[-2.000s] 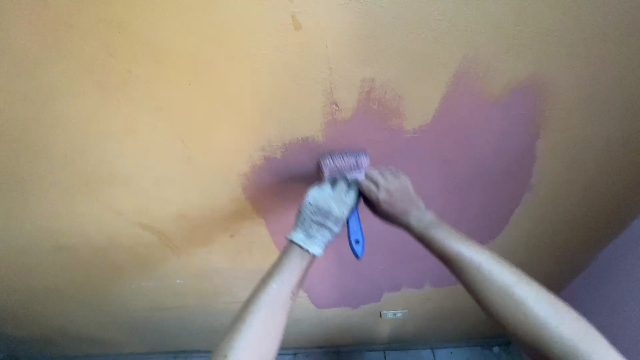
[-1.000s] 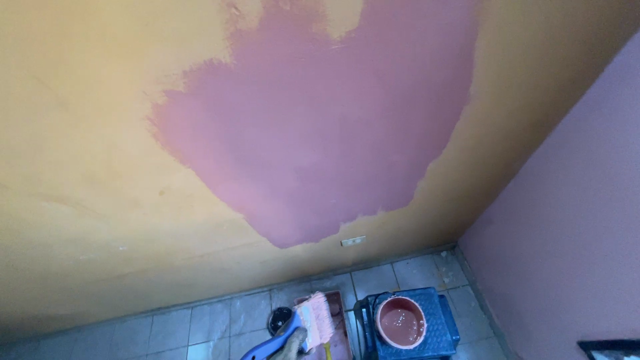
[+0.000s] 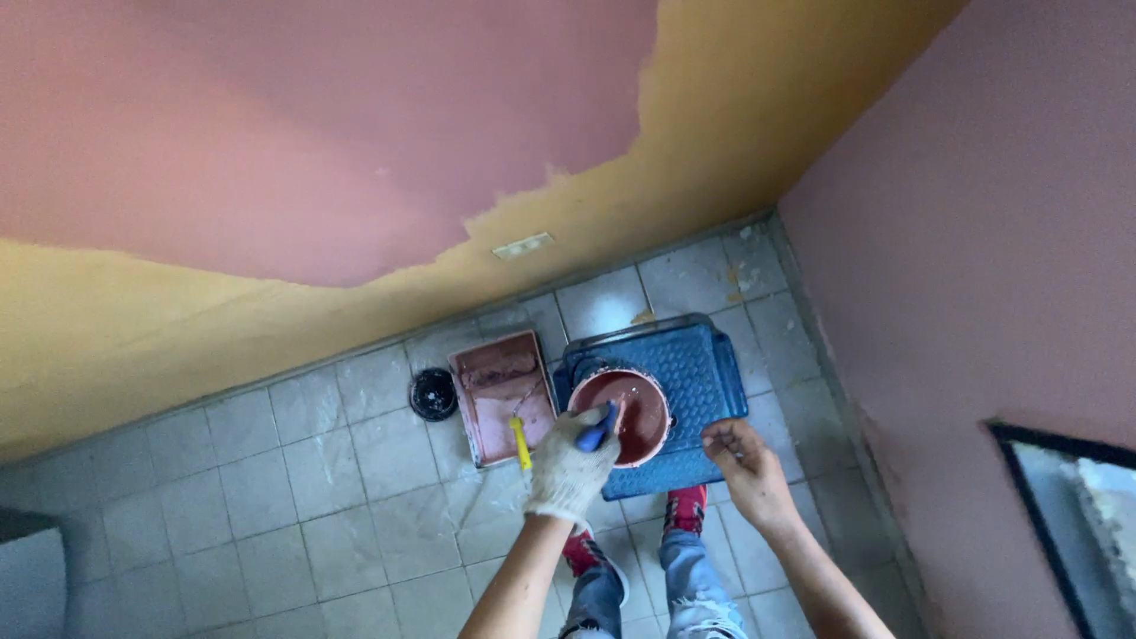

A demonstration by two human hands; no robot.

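Observation:
My left hand, in a pale knit work glove, grips the blue handle of a paintbrush. The brush is at the left rim of a round bucket of reddish-pink paint; its bristles point into the bucket and are mostly hidden. My bare right hand is held to the right of the bucket with its fingers loosely curled, holding nothing. The bucket stands on a blue plastic step stool with a textured top. Above it, the yellow wall carries a large patch of pink paint.
A paint tray holds a roller with a yellow handle. Beside it lies a round black lid or dish on the tiled floor. A wall outlet is low on the yellow wall. At right are a pink wall and a black-edged frame.
The brush, against the painted wall in the first frame, is now at the bucket in my gloved left hand. My right hand has come away from the wall. The view has swung down towards the floor.

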